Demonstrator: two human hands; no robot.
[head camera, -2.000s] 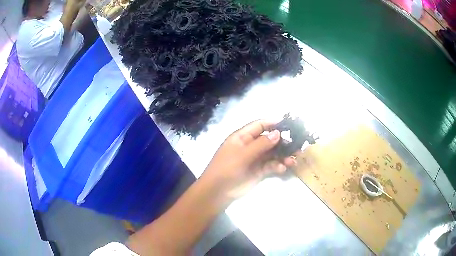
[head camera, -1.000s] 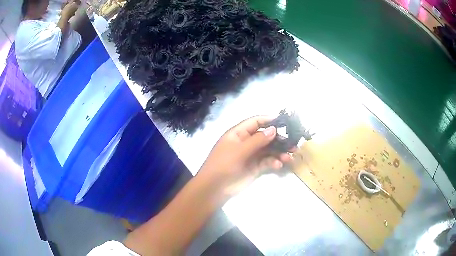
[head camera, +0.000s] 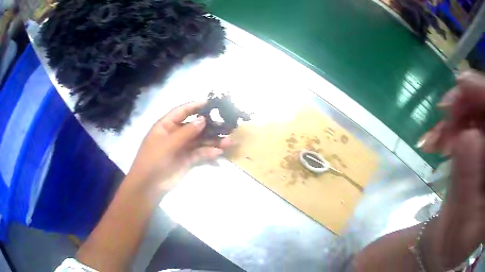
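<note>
My left hand (head camera: 175, 141) holds a black ragged-edged ring (head camera: 225, 118) by its near side, above the table at the cardboard's left edge. The ring's centre hole shows. My right hand (head camera: 457, 127) is raised at the right edge, blurred and partly cut off, with a bracelet at the wrist. Its fingers are bent and I cannot tell whether they hold anything. A small white-rimmed glue dish (head camera: 314, 161) with dark contents sits on the tan cardboard sheet (head camera: 298, 188). A thin pale stick (head camera: 335, 170) leans in it, its outer end towards the lower right.
A large pile of black rings (head camera: 127, 48) lies at the table's far left. Blue bins (head camera: 69, 175) stand left of the table. A green conveyor belt (head camera: 329, 48) runs along the far side. Brown spots surround the dish on the cardboard. The metal table (head camera: 255, 228) glares brightly.
The view has swung right, so the table's things appear further left and the person at upper left is gone. My right hand has come into view. My left hand still holds the ring.
</note>
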